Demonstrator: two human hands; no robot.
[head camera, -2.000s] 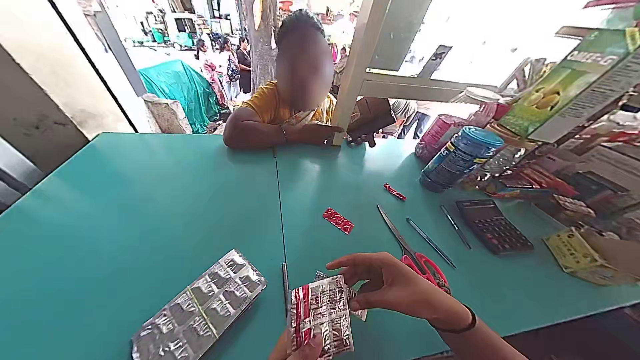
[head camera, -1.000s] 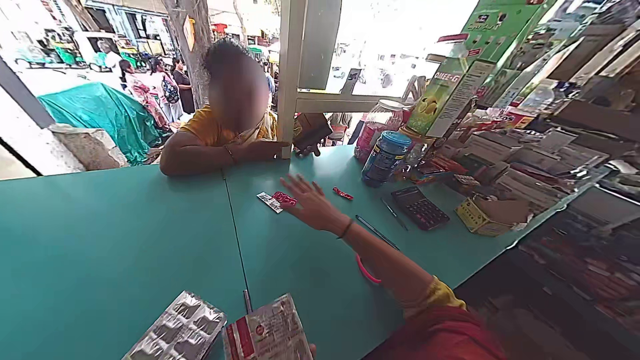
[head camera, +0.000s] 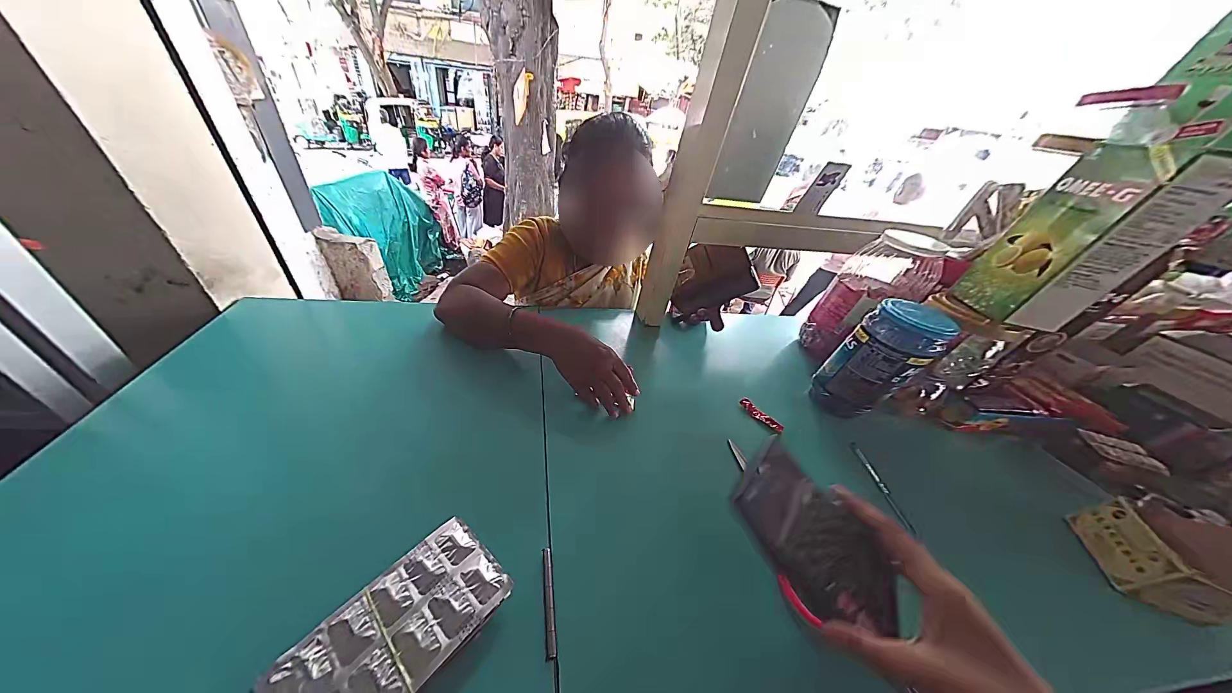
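Note:
My right hand (head camera: 938, 602) grips a calculator (head camera: 818, 544), dark and blurred, tilted above the counter. Beneath it, a scissors blade tip (head camera: 737, 455) and red handle (head camera: 798, 603) show. My left hand is out of view. A stack of silver blister packs (head camera: 395, 616), bound with a rubber band, lies at the lower left. Beyond the calculator rests a small red strip (head camera: 761, 416). Across the counter, another person's hand (head camera: 592, 373) rests palm down, a bit of something pale showing at its fingertips. The strip with red pieces seen earlier is not visible.
The green counter (head camera: 289, 433) has a dark pen (head camera: 550, 603) along its seam and another pen (head camera: 881, 486) at right. A blue-lidded jar (head camera: 881, 356), a clear jar (head camera: 871, 289), a yellow box (head camera: 1150, 558) and piled cartons line the right. A window post (head camera: 698, 164) stands at the far edge.
My right hand has drawn back from the strips and picked up the calculator from the right. The other person's hand has come forward onto the counter. The pack by my left hand has left view.

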